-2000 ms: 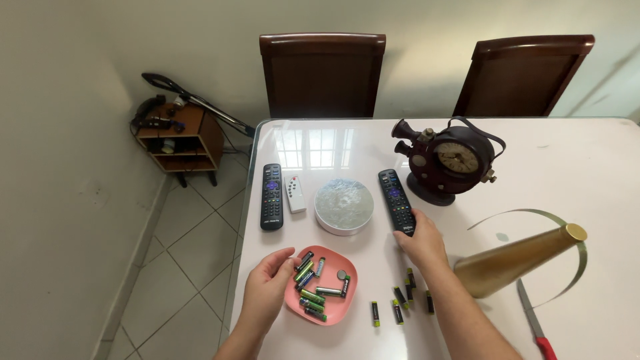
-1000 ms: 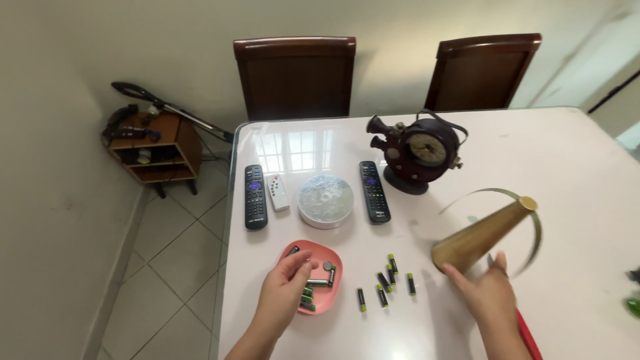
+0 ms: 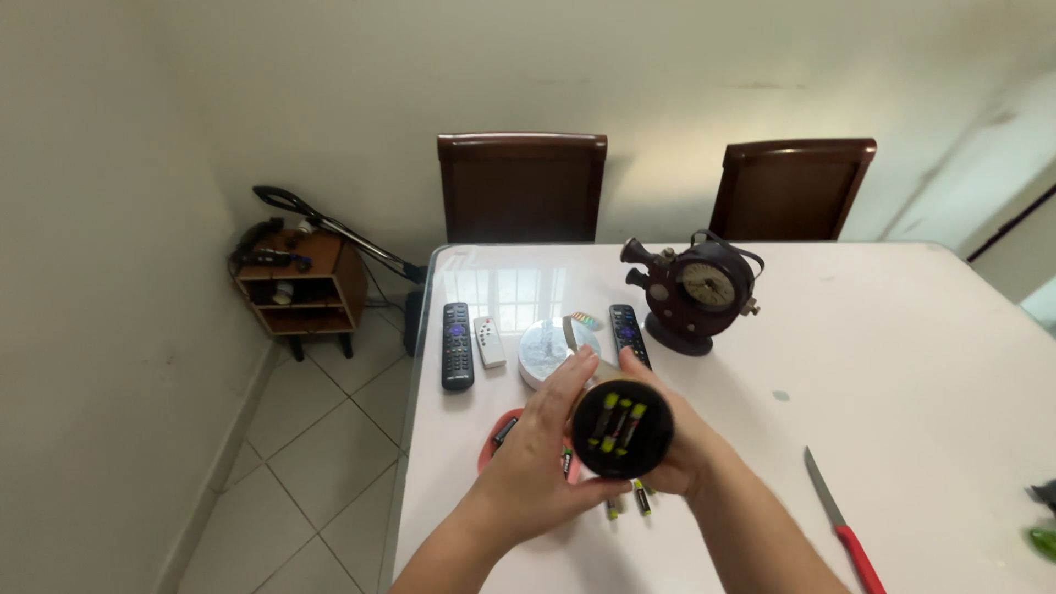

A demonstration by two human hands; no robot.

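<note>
My left hand (image 3: 536,454) and my right hand (image 3: 681,437) hold the gold cone-shaped object between them, its dark round base (image 3: 623,429) turned up toward me. Several batteries with yellow-green ends show within that dark base. Below it, loose batteries (image 3: 642,497) lie on the table. A pink dish (image 3: 488,450) with batteries is mostly hidden behind my left hand. Just beyond my hands are a round white box (image 3: 544,351) and a black remote control (image 3: 629,330). Farther left lie another black remote (image 3: 457,346) and a small white remote (image 3: 490,342).
A dark red vintage-style clock (image 3: 701,289) stands on the white table (image 3: 866,346). A red-handled knife (image 3: 837,511) lies at the right. Two wooden chairs (image 3: 522,190) stand behind the table, and a small wooden cabinet (image 3: 301,268) is on the floor at the left.
The gold cone has left its place on the right side of the table and is now held between both hands, tipped base toward me. My left hand has left the pink dish.
</note>
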